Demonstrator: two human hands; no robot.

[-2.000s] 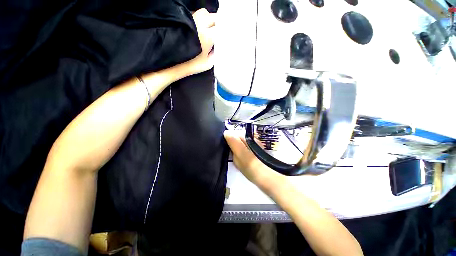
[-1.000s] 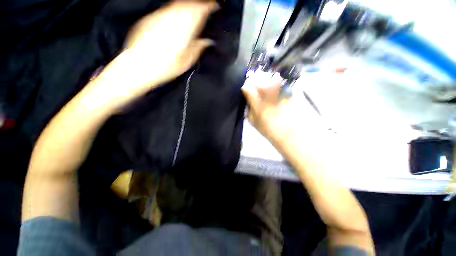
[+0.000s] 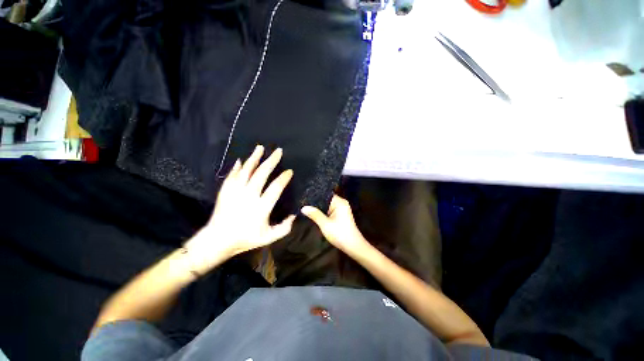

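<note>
A black garment [image 3: 303,92] lies over the table's left part and hangs over the front edge. A white stitch line runs down its smooth band, with textured charcoal cloth [image 3: 335,141] along the right edge. My left hand [image 3: 247,204] lies on the band's lower end, fingers spread, palm down. My right hand [image 3: 335,222] pinches the lower right corner of the garment between thumb and fingers. The presser foot area [image 3: 367,5] is cut off at the top edge, at the cloth's upper end.
Silver tweezers [image 3: 473,67] lie on the white table [image 3: 424,120]. Red-orange handle loops [image 3: 487,5] show at the top edge. A black phone [image 3: 635,125] is at the right edge. Dark cloth [image 3: 537,254] hangs below the table at the right.
The view has shifted down toward the lap and the machine head has left the picture. Both hands have moved from near the needle to the garment's lower end. The textured edge now shows.
</note>
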